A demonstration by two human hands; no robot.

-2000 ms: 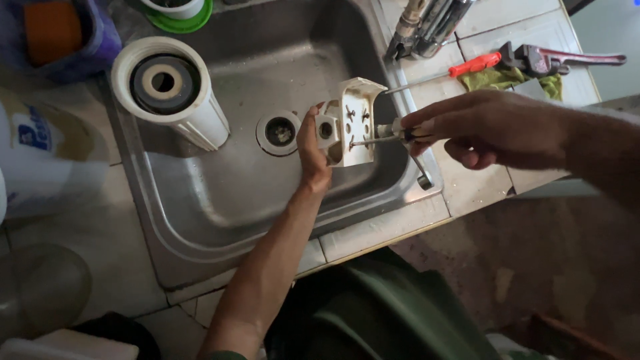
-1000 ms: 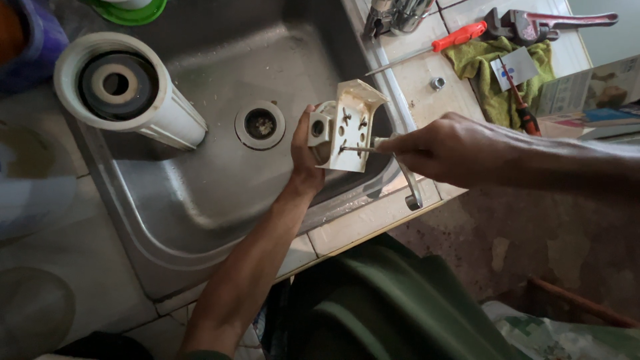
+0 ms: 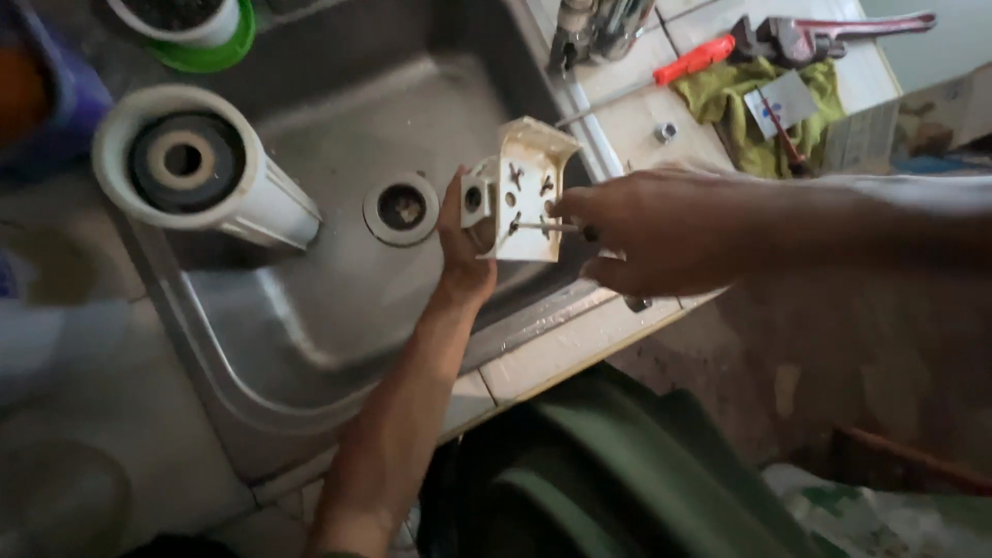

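Over the steel sink, my left hand grips a white water filter head with its mounting bracket, the bracket's slotted face turned to the right. My right hand, slightly blurred, holds a screwdriver whose shaft points left, its tip at a lower hole of the bracket. The fingers cover most of the handle. At the sink's left side leans a white filter housing with a dark-ended cartridge inside.
The sink has a drain in its middle. On the tiled counter lie a red-handled screwdriver, a pipe wrench, a green cloth and a small metal nut. A metal faucet stands at the top.
The view has shifted. My left hand keeps its grip on the filter head. The fingers of my right hand look more spread around the screwdriver than one second ago.
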